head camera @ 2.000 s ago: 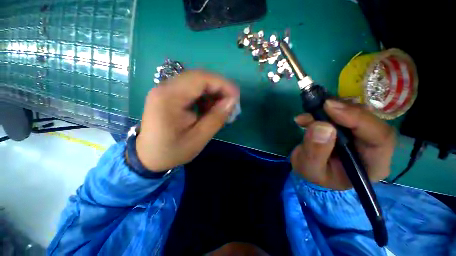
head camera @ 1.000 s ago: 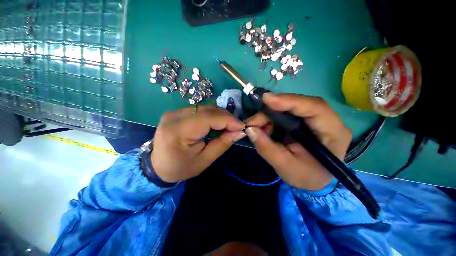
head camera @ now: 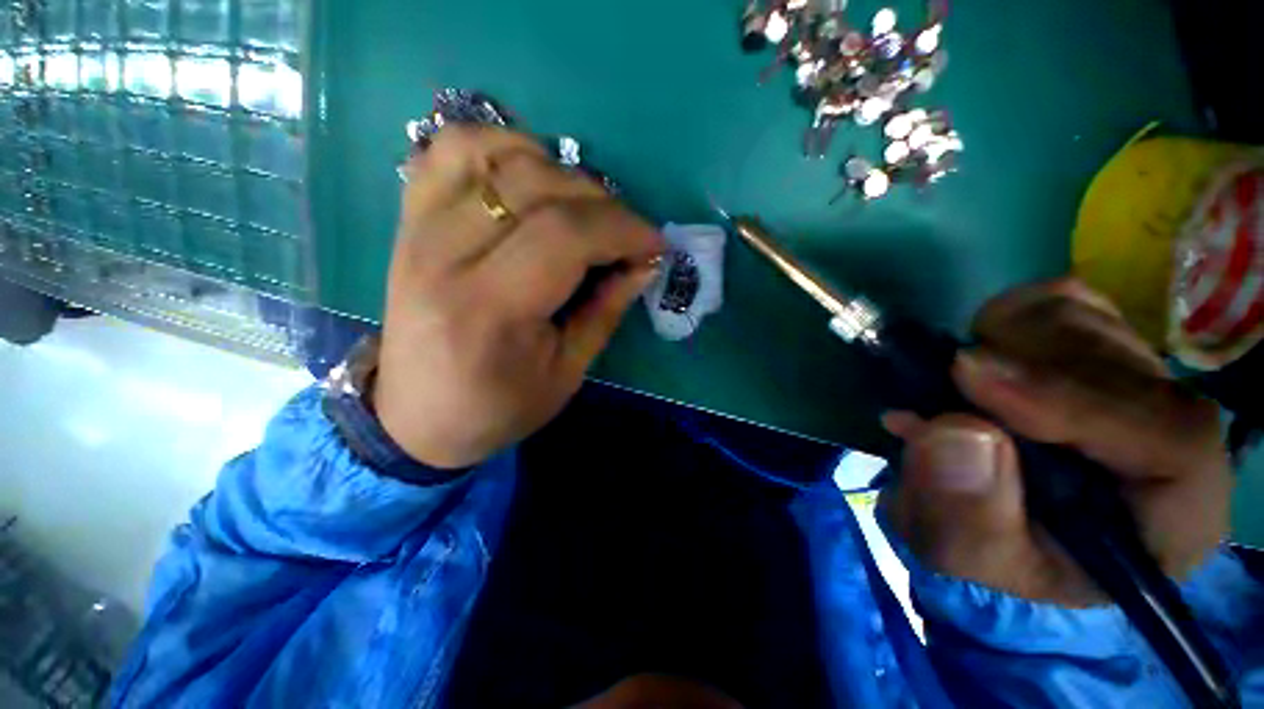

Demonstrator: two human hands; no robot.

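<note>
A small dark circuit board point(head camera: 679, 284) lies on a whitish pad point(head camera: 706, 249) near the bench's front edge. My left hand point(head camera: 513, 284) is beside it, thumb and forefinger pinched close together at the board's left side. A tiny bright spot shows at these fingertips, too small to tell what it is. My right hand point(head camera: 1067, 429) holds the soldering iron point(head camera: 804, 277) like a pen, its thin tip above and right of the pad, apart from the board. Silvery coin-like components point(head camera: 887, 83) lie in a loose pile at the upper right.
Soldered board assemblies point(head camera: 464, 108) lie behind my left hand, partly hidden by it. A clear plastic blister tray point(head camera: 153, 153) is at the left. A yellow tape roll point(head camera: 1144, 229) with a red-and-white inside stands at the right on the green mat point(head camera: 596, 63).
My hands were together at the fingertips and are now apart. The left is at the pad; the right has moved right with the iron. The view has shifted, and the black stand is out of view.
</note>
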